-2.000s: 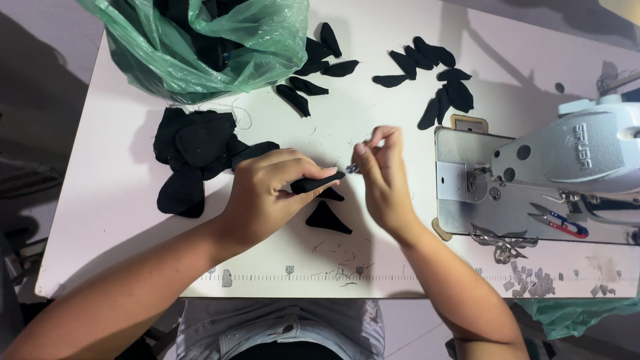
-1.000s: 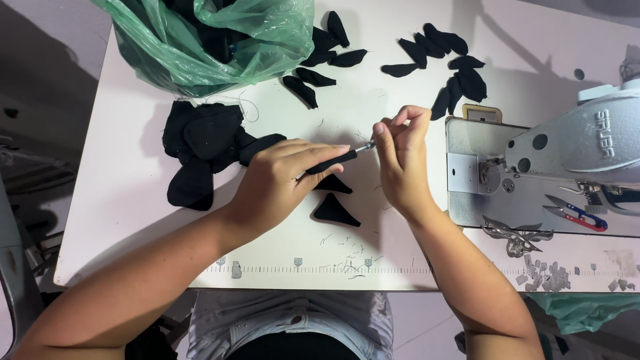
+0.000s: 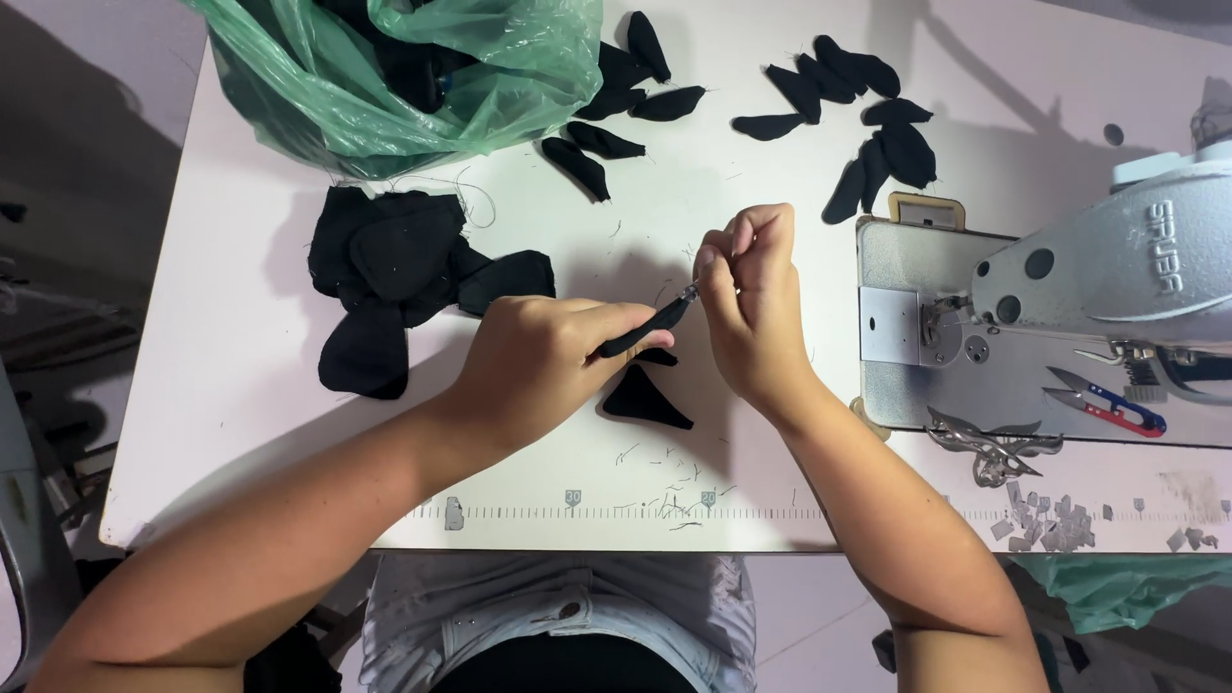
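Note:
My left hand (image 3: 549,361) pinches a narrow black fabric piece (image 3: 640,329) between thumb and fingers. My right hand (image 3: 756,298) has its fingers curled round a small, shiny metallic item (image 3: 689,292) at the upper right end of that piece; what kind of tool or part it is cannot be told. Below the hands, a black triangular fabric piece (image 3: 645,399) lies on the white table, with another dark piece (image 3: 657,356) partly hidden just above it. A pile of larger black fabric pieces (image 3: 404,245) lies left of my left hand.
A green plastic bag (image 3: 385,115) with black fabric stands at the upper left. Small black pieces (image 3: 669,103) (image 3: 905,154) lie in two groups behind. At right are a sewing machine (image 3: 1088,260), red-and-blue thread snips (image 3: 1107,402), a silvery hair clip (image 3: 991,448) and small grey scraps (image 3: 1049,520).
The narrow piece is now tilted more steeply between my hands, its right end higher. Both hands remain close together over the table.

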